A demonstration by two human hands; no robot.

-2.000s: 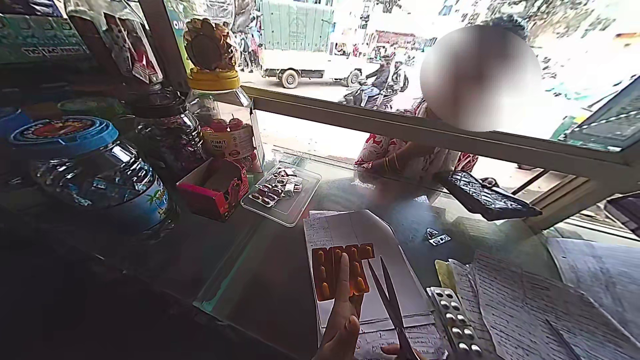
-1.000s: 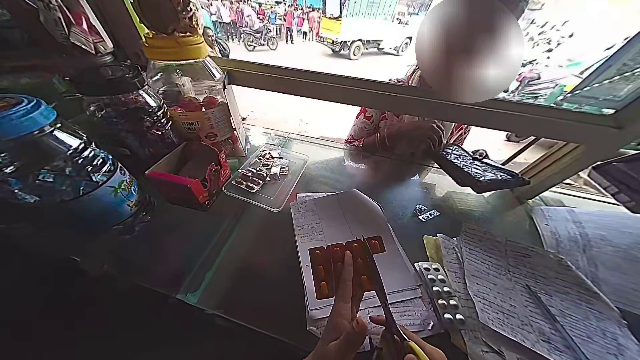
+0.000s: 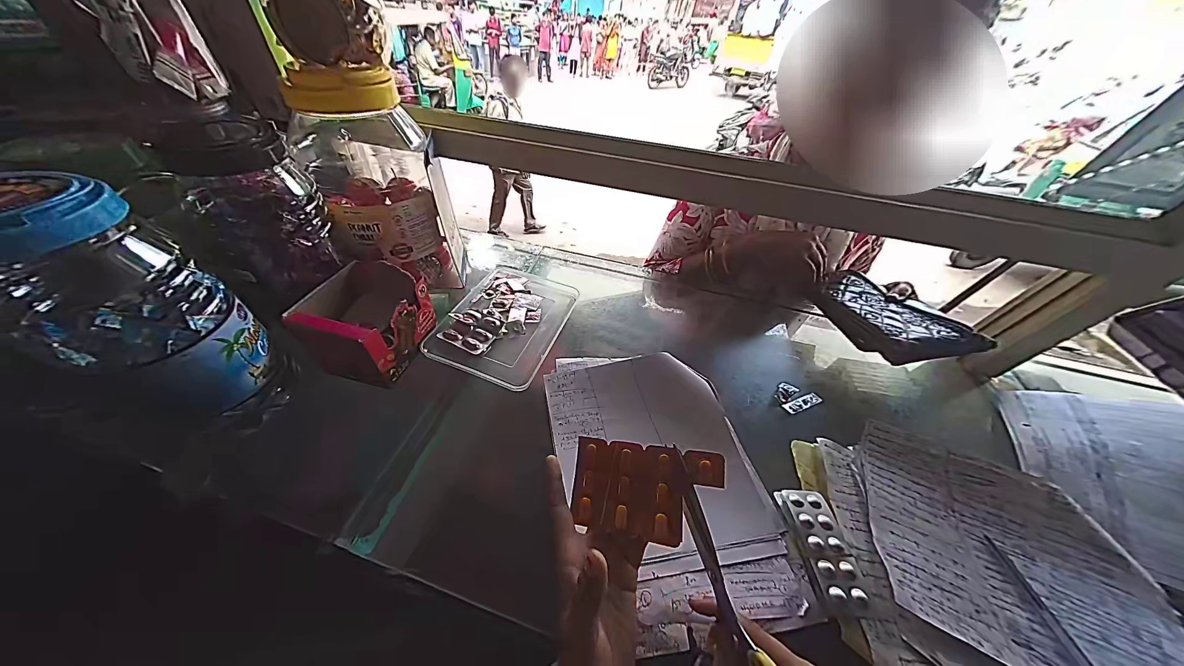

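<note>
My left hand (image 3: 597, 592) holds an amber blister pack of tablets (image 3: 629, 490) above the papers on the glass counter, palm beneath its lower edge. My right hand (image 3: 740, 643), partly cut off by the bottom edge of the view, grips a pair of scissors (image 3: 708, 546) with a yellow handle. Their blades point up along the pack's right side, by a single upper-right pocket that juts out. Under the pack lies a stack of white papers (image 3: 647, 398) bearing handwriting. Right of it rests a silver blister pack of white tablets (image 3: 823, 546).
Plastic jars (image 3: 129, 305), an open red box (image 3: 370, 324) and a clear tray lid (image 3: 546, 342) with small packets stand left. Handwritten sheets (image 3: 999, 536) lie right, small foil pieces (image 3: 798, 400) mid-counter. Beyond the window frame (image 3: 647, 166), a person holds a dark patterned purse (image 3: 897, 319).
My left hand's fingers have shifted from lying over the front of the amber pack to its lower edge and left side. The scissors stay at the pack's right side. Outside, a walking person has appeared.
</note>
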